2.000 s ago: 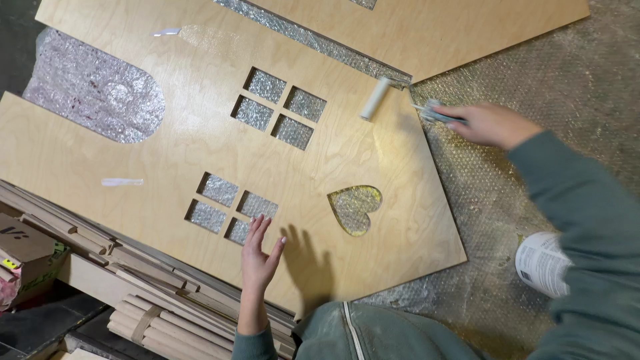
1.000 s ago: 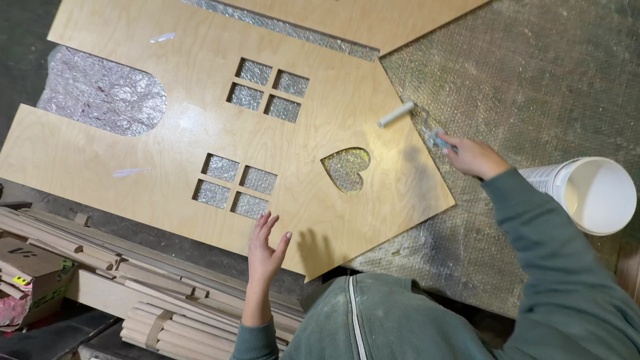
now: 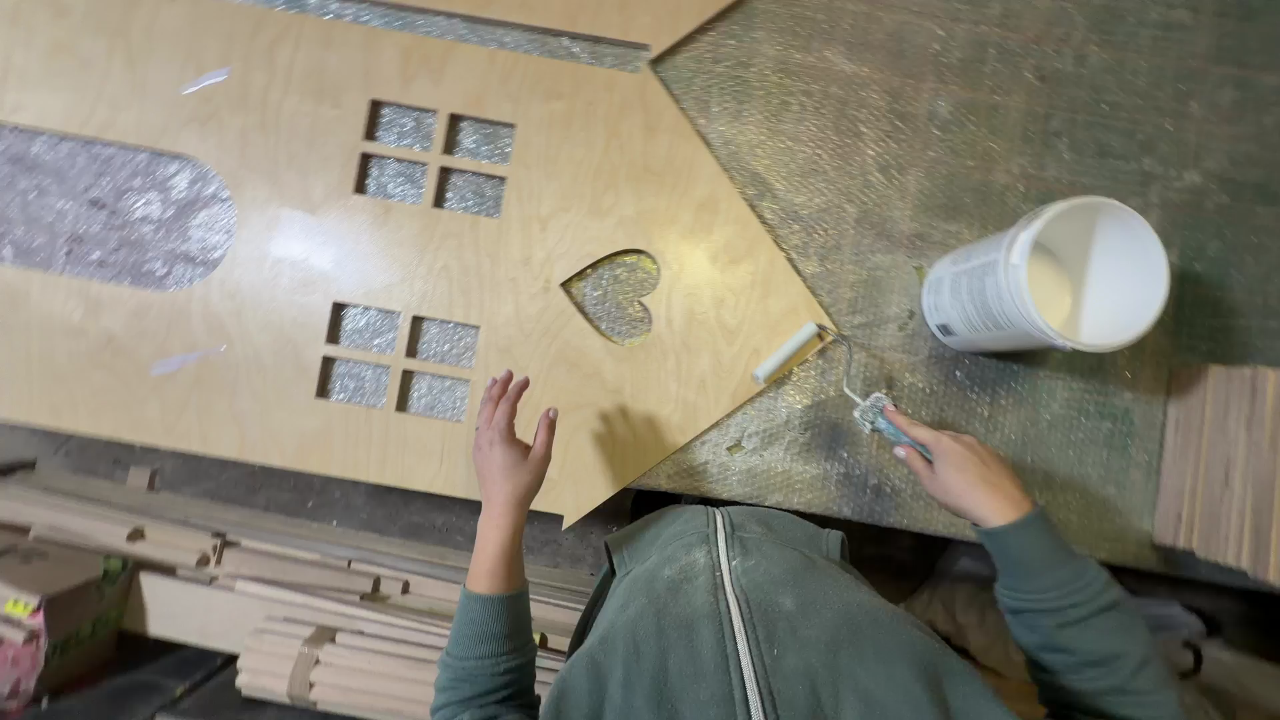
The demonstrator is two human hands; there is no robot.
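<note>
My right hand (image 3: 955, 465) grips the handle of a small paint roller (image 3: 787, 352), whose white sleeve lies along the lower edge of a plywood panel (image 3: 540, 270), close to its pointed corner. That panel is house-shaped, with window openings, a heart cutout (image 3: 615, 298) and an arched opening. Above the panel's near edge my left hand (image 3: 512, 445) hovers with fingers spread, holding nothing; its shadow falls to the right. A white plastic bucket (image 3: 985, 290) with pale liquid inside stands right of the panel's tip.
Bubble wrap (image 3: 800, 150) covers the work surface under the panel. A second plywood panel (image 3: 560, 20) lies along the top. Wooden strips (image 3: 340, 660) and a cardboard box (image 3: 60, 600) are at the lower left. Wood-grain boards (image 3: 1225, 470) lie at the right edge.
The roller in my right hand has moved from the panel's upper slanted edge down to its lower edge by the corner. The view has shifted right, showing the whole bucket. My left hand stays raised.
</note>
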